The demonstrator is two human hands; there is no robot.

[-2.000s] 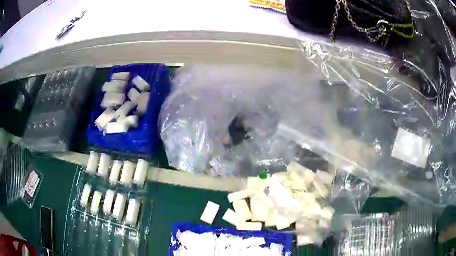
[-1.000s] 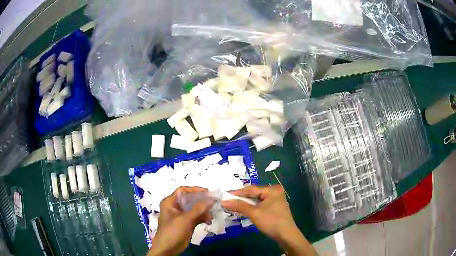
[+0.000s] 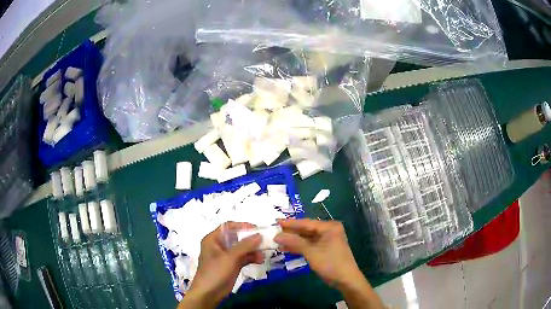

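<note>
My left hand [image 3: 222, 253] and my right hand [image 3: 320, 248] meet over the near blue bin [image 3: 162, 241]. Between their fingertips they hold a small white piece [image 3: 263, 236], pinched from both sides. Its exact shape is partly hidden by the fingers. A clear, filmy shape shows at my left fingertips; I cannot tell what it is. The bin is full of white pads [image 3: 202, 214]. At the left, a clear blister tray [image 3: 99, 265] holds two rows of white cylinders [image 3: 92, 216]. At the right, a clear tray [image 3: 402, 199] holds thin pale stems.
Cream blocks [image 3: 254, 130] spill from a clear plastic bag [image 3: 139, 78] behind the near bin. A far blue bin [image 3: 51, 154] holds chunky white pieces. Empty blister trays [image 3: 474, 139] and a tan roll [image 3: 527, 124] are at the right. A red object [image 3: 483, 238] is below the table edge.
Two seconds ago no hands showed and the view pointed farther back. Both hands then came over the near bin. Since one second ago, my fingers have shifted slightly around the white piece.
</note>
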